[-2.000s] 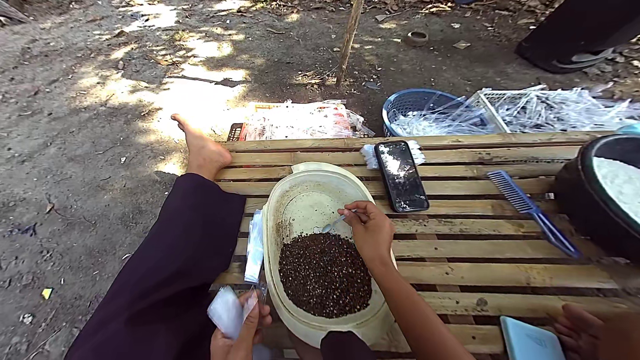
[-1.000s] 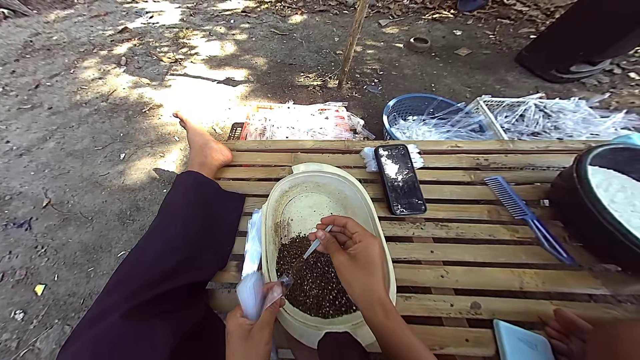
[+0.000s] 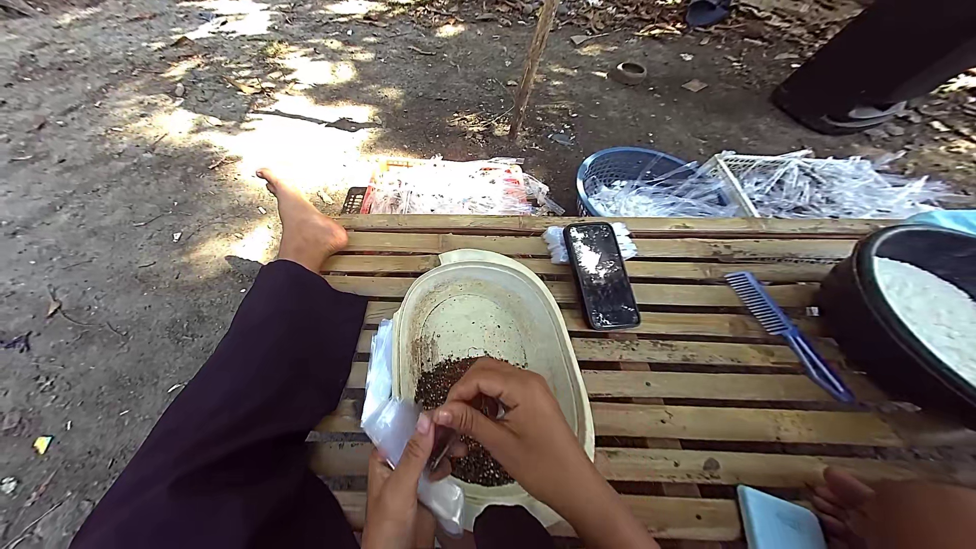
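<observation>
An oval cream plastic basin (image 3: 488,305) rests on bamboo slats, with dark peppercorn-like grains (image 3: 482,461) in its near half. Over its near left rim, my left hand (image 3: 400,476) grips small clear plastic bags (image 3: 395,427). My right hand (image 3: 507,427) meets it above the grains, thumb and fingertips pinched at the bag's opening. The small scoop seen earlier is mostly hidden by the right fingers. More flat clear plastic bags (image 3: 380,366) lie against the basin's left side.
On the bamboo bench (image 3: 686,422) are a phone (image 3: 602,278), a blue comb (image 3: 793,335), a black tub of white powder (image 3: 846,320) and a light blue object (image 3: 778,518) beside another person's hand (image 3: 846,496). Beyond it stand a blue basket (image 3: 583,183) and crates of plastic packets (image 3: 450,191).
My right hand has moved from over the grains, where it held a small scoop, to the bags in my left hand. My left hand has come up to the basin's rim.
</observation>
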